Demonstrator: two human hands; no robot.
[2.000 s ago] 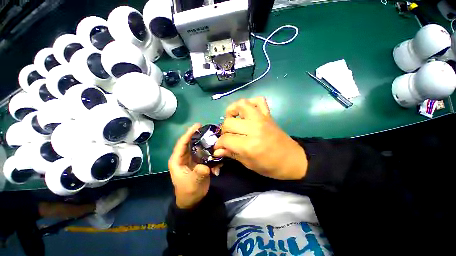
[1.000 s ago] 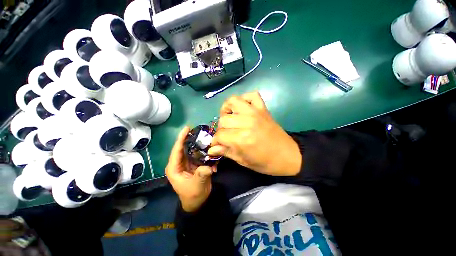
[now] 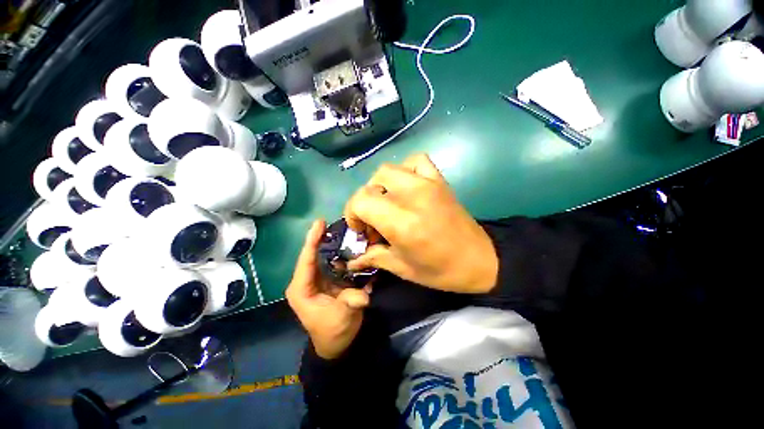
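My left hand [image 3: 328, 306] holds a small round black camera part [image 3: 332, 254] with its open side up, over the bench's front edge. A white piece and thin leads show inside it. My right hand [image 3: 427, 230] is over the part's right side, its fingertips bent into the opening and touching the inside. What exactly the right fingertips pinch is hidden by the fingers.
White cameras [image 3: 194, 242] are piled at the left; more cameras [image 3: 727, 75] stand far right. A screw feeder [image 3: 335, 80] stands at the back with a white cable [image 3: 432, 92]. A pen-like tool [image 3: 549, 121] lies by white paper [image 3: 563, 94].
The view has shifted a little. My right hand's fingers have moved further in over the black part; the coloured leads seen beside them are now mostly covered. My left hand keeps its hold.
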